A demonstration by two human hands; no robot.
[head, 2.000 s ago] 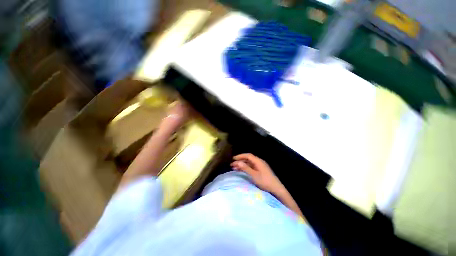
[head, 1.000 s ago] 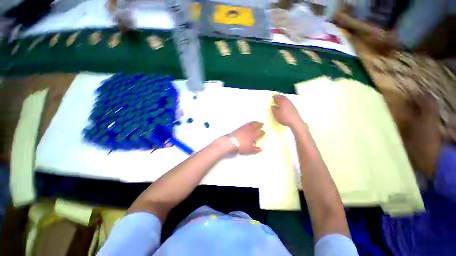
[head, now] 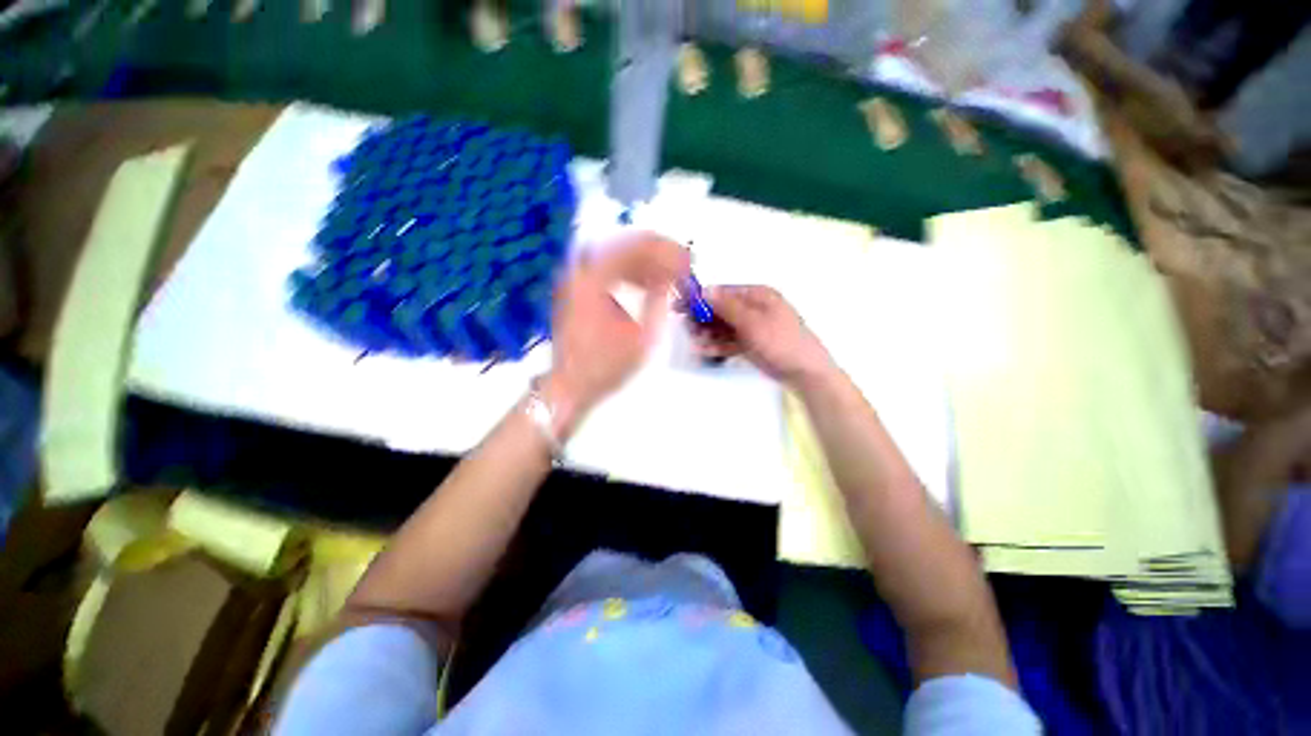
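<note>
A blue battery pack (head: 699, 302) is held upright and tilted above the white sheet (head: 388, 408). My right hand (head: 762, 331) is closed around its lower end. My left hand (head: 611, 319) is blurred, with its fingertips close to the pack's upper end; whether they grip it I cannot tell. A block of batteries (head: 439, 237) stands to the left, dark round ends up. A pale yellow adhesive strip (head: 817, 503) lies partly under my right forearm.
A fanned stack of yellow adhesive sheets (head: 1057, 388) lies at right. A spare strip (head: 108, 331) is at far left, above yellow liner scraps (head: 230, 532) in a box. A grey post (head: 637, 115) and the green conveyor belt (head: 820, 144) with tan pieces are beyond.
The loose battery pack beside the block has left its place, and one is now in my right hand. My right hand has moved left from the yellow strip; my left hand has moved up and left.
</note>
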